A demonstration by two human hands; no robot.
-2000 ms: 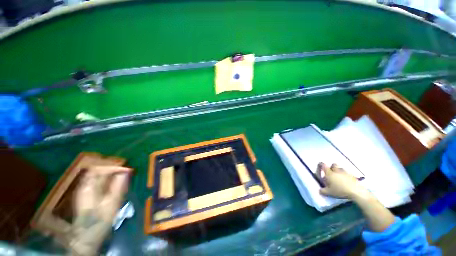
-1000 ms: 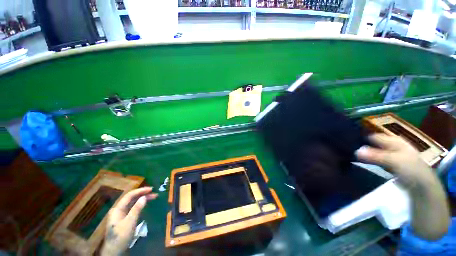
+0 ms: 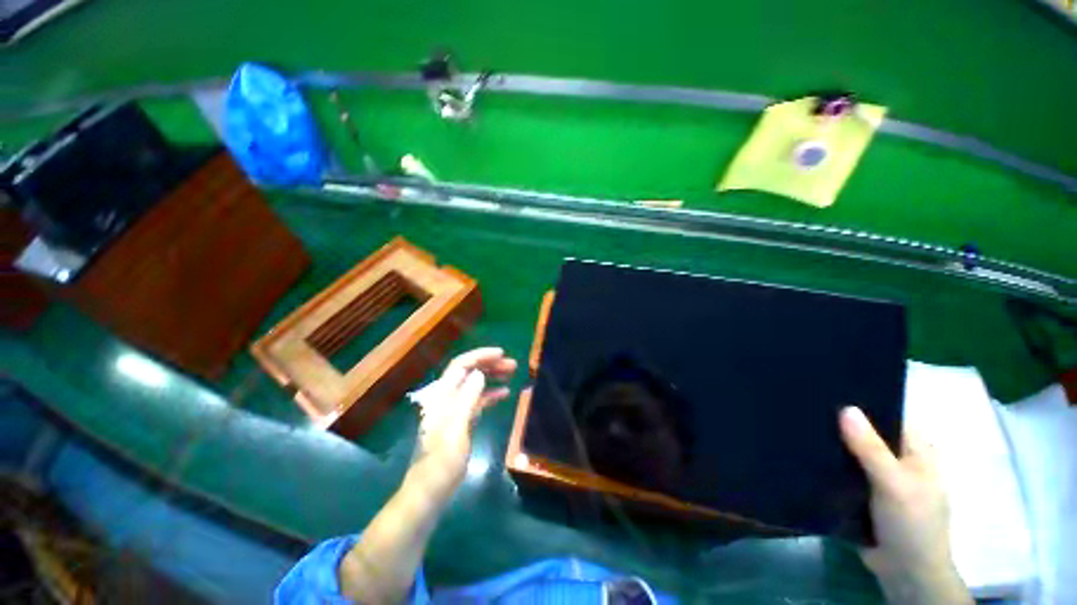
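A glossy black panel [image 3: 732, 378] lies over the top of a wooden housing [image 3: 638, 487] at the centre; the orange-brown rim shows at its left and front edges. The panel reflects a person. My right hand [image 3: 915, 508] holds the panel's right edge, thumb on top; its fingers are hidden below. My left hand [image 3: 455, 408] is just left of the housing, fingers apart and not touching it. A small white scrap shows at the left hand's edge; I cannot tell if it is held. The gasket on the housing is hidden under the panel.
A slotted housing [image 3: 372, 325] stands left, with a large brown housing [image 3: 195, 266] bearing a black unit [image 3: 100, 177] farther left. White sheets [image 3: 963, 473] lie right. A blue bag [image 3: 274, 128] and yellow card [image 3: 803, 151] hang at the backboard.
The black panel has moved from above the white stack at the right onto the wooden housing. The view has turned left. My left hand is now between the two housings.
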